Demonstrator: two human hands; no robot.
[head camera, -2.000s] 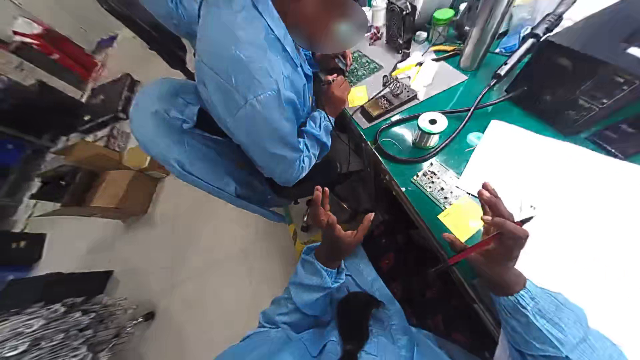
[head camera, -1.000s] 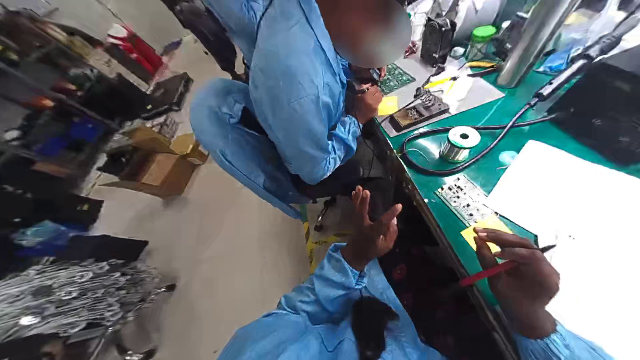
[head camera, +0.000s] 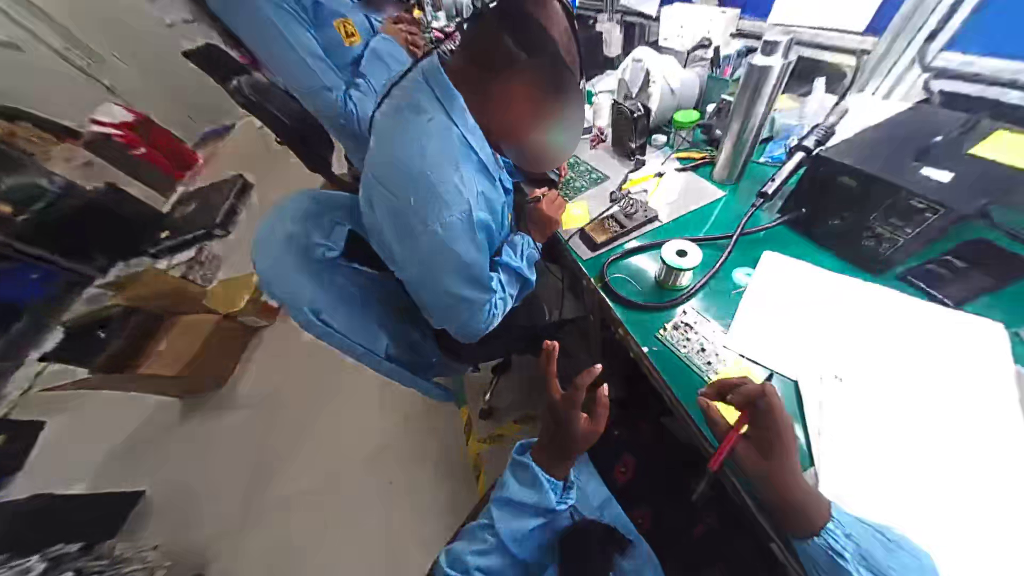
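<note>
My left hand (head camera: 570, 410) is raised in the air left of the bench edge, fingers apart, holding nothing. My right hand (head camera: 756, 428) is above the bench's front edge, shut on a red pen-like tool (head camera: 730, 442) with a dark tip. Close beyond its fingertips, a yellow sticky note (head camera: 738, 376) lies against the near end of a populated circuit board (head camera: 694, 342). White paper sheets (head camera: 896, 352) lie to the right of the board. A solder wire spool (head camera: 678, 264) stands behind it, inside a loop of black cable (head camera: 724, 268).
A co-worker in a blue coat (head camera: 448, 192) sits to the left, hands near a green circuit board (head camera: 582, 176). Beyond my hands are a soldering iron stand (head camera: 612, 226), a metal cylinder (head camera: 748, 116) and a black equipment box (head camera: 896, 184). An open cardboard box (head camera: 176, 344) sits on the floor.
The view has shifted, now showing more of the bench's far side and another person at the top. My left hand remains raised and my right hand still holds the red tool.
</note>
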